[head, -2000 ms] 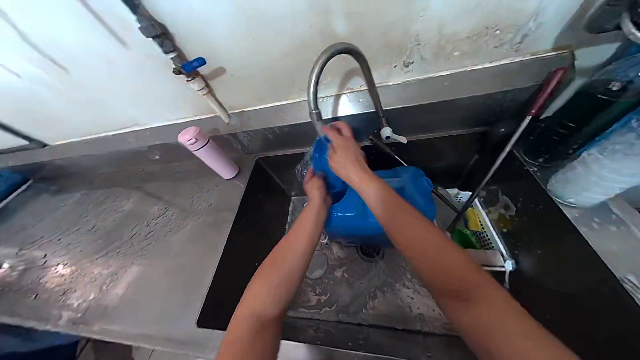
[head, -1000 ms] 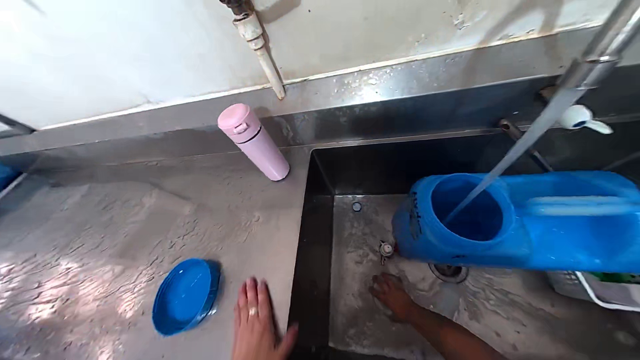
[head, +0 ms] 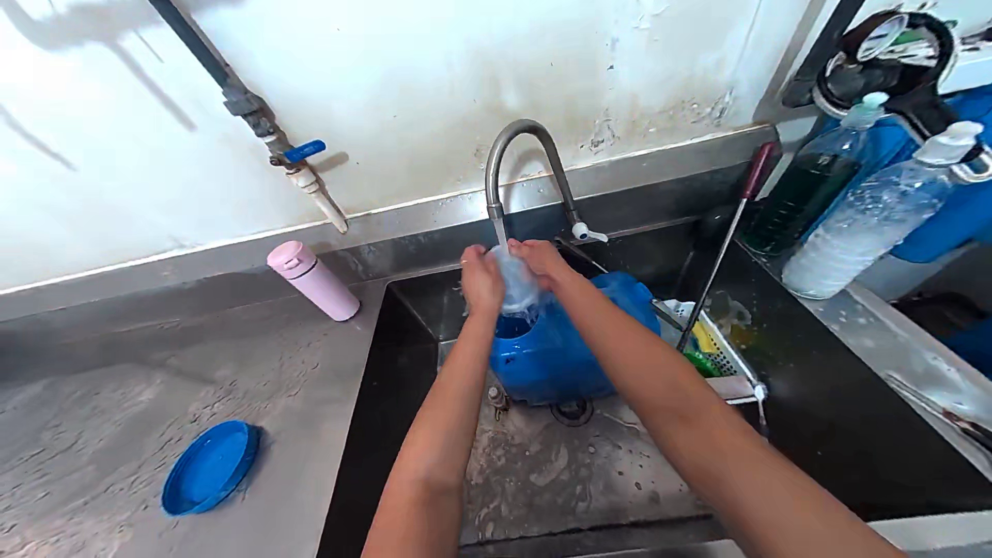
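My left hand and my right hand hold a whitish translucent round piece between them, blurred, under the stream from the curved metal faucet. Right below it is the round opening of a blue plastic water container, which lies in the sink. Water splashes around the piece and the opening. The blue round lid rests on the steel counter to the left, with its hollow side up. My forearms hide part of the container.
A pink bottle stands on the counter left of the sink. Right of the container are a white basket with sponges and a red-handled metal rod. Two plastic bottles, one dark green, one clear, stand at the right edge.
A second ago my left hand was on the counter beside the blue lid and my right hand low in the sink. Both are now up under the faucet, holding the translucent piece.
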